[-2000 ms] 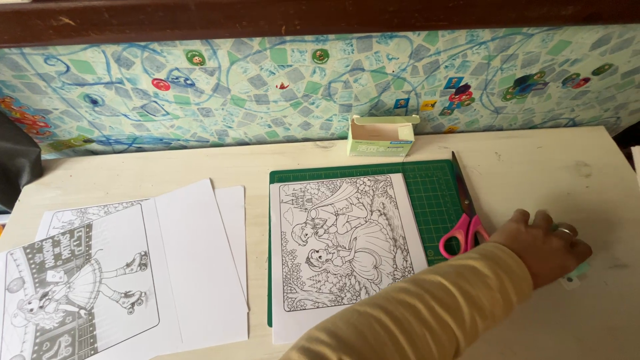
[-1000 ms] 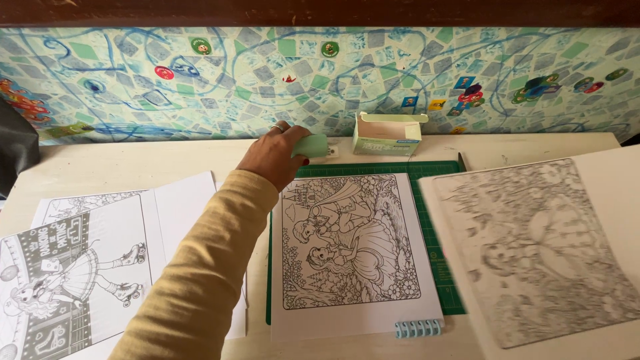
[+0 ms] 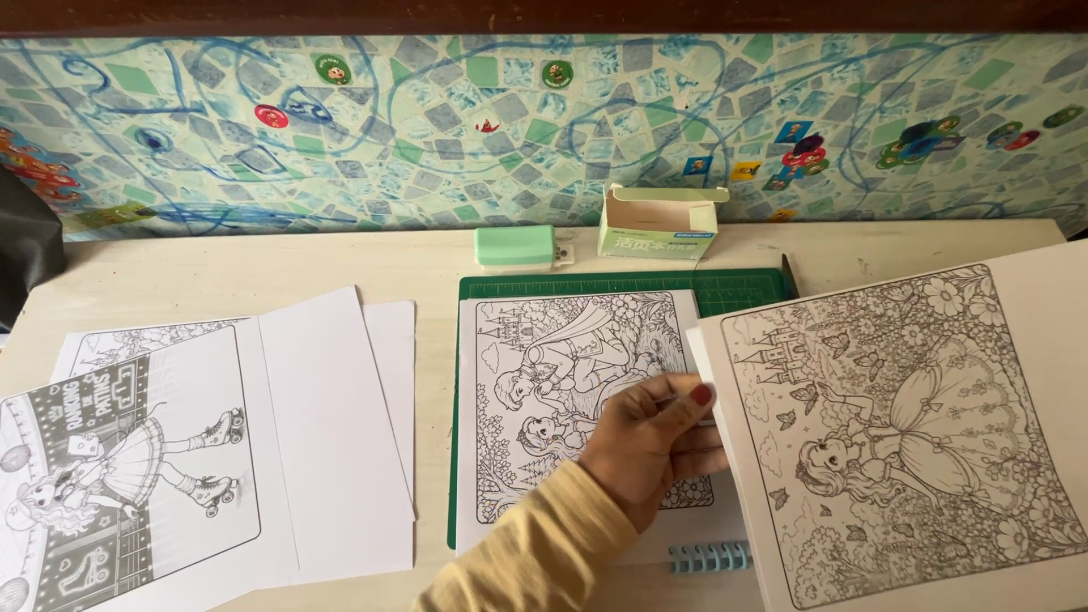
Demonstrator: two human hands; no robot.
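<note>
My left hand (image 3: 654, 442) reaches in from the bottom, thumb and fingers at the left edge of a stack of printed colouring pages (image 3: 901, 425), held up at the right. My right hand is out of view. Beneath my left hand lies another colouring page (image 3: 578, 340), on a green cutting mat (image 3: 527, 285). A light-blue plastic binding-ring strip (image 3: 710, 557) lies by that page's lower right corner. Behind the mat sits a small mint-green plastic tool (image 3: 514, 246), left of an open green cardboard box (image 3: 653, 242). A dark scissor blade (image 3: 787, 276) shows behind the raised stack; its handles are hidden.
More colouring pages (image 3: 144, 484) and blank-sided sheets (image 3: 331, 442) overlap at the left of the pale table (image 3: 408, 255). A mosaic-patterned panel (image 3: 459, 127) with stickers and blue scribbles stands along the back edge. Something dark (image 3: 25, 238) is at the far left.
My left hand has let go of the mint-green tool near the box and moved right and nearer to the page stack. That stack and the blue ring strip were not in view two seconds ago.
</note>
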